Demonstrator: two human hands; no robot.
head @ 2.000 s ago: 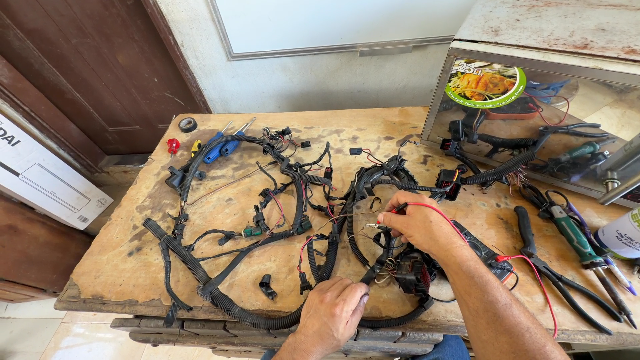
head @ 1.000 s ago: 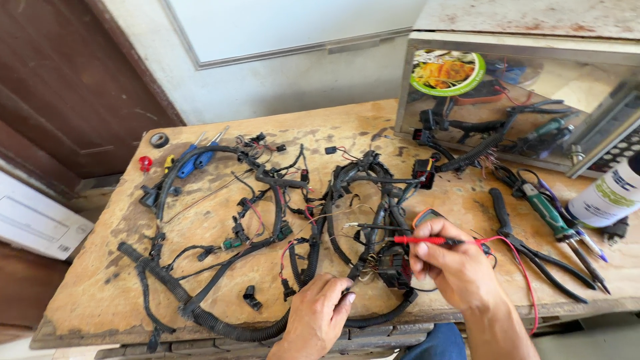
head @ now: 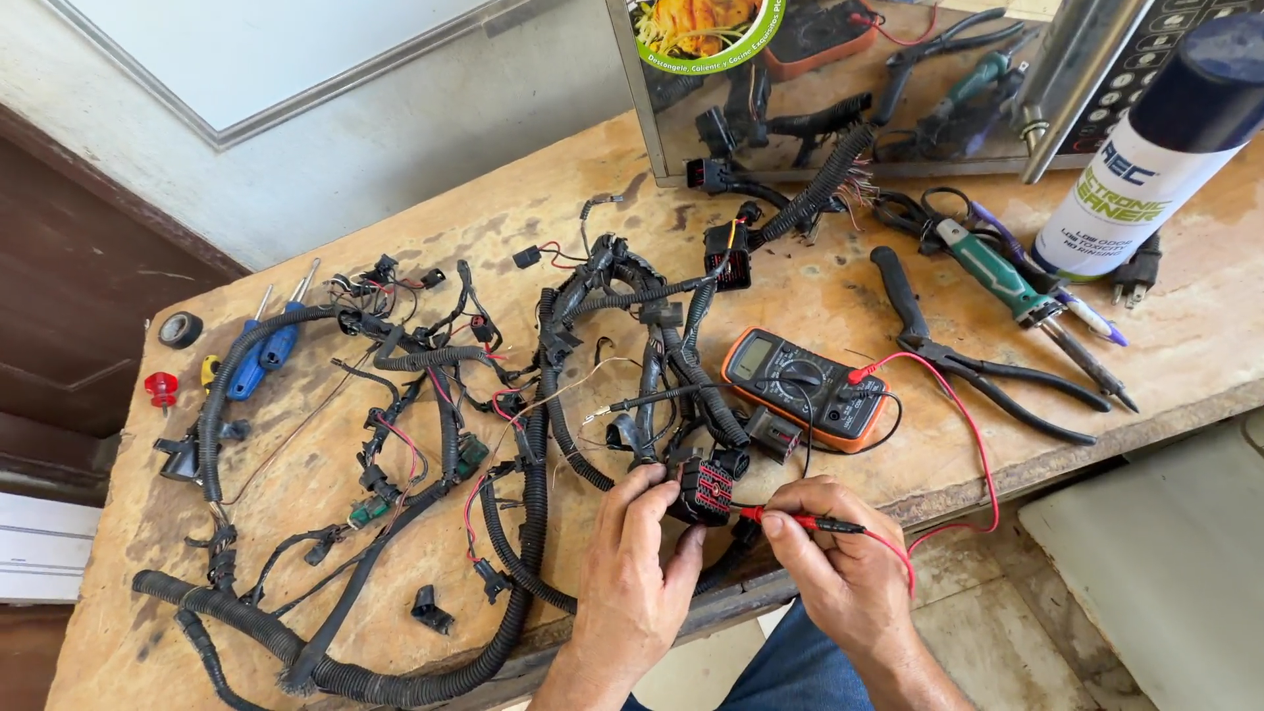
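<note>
My left hand [head: 637, 573] holds a black multi-pin connector [head: 703, 491] with red rows on its face, near the table's front edge. Between the fingers of my right hand [head: 839, 563] is a red multimeter probe [head: 805, 520], its tip end close to the connector's right side; whether it touches cannot be told. The probe's red lead runs to an orange and black digital multimeter [head: 802, 385] lying just behind. A black probe [head: 647, 398] lies across the wiring harness [head: 538, 474], whose corrugated looms spread over the wooden table.
Pliers [head: 963, 365], a green-handled soldering iron [head: 1017, 286] and a spray can [head: 1136, 168] are at the right, before a microwave oven [head: 839, 99]. Blue-handled screwdrivers [head: 265, 355], black tape [head: 180, 330] and a red-handled tool [head: 160, 389] lie at the left. A loose connector [head: 432, 610] sits near the front.
My left hand has gone from the harness loom to the multi-pin connector and holds it. My right hand has brought the red probe to the connector's side. The view has shifted rightward and closer.
</note>
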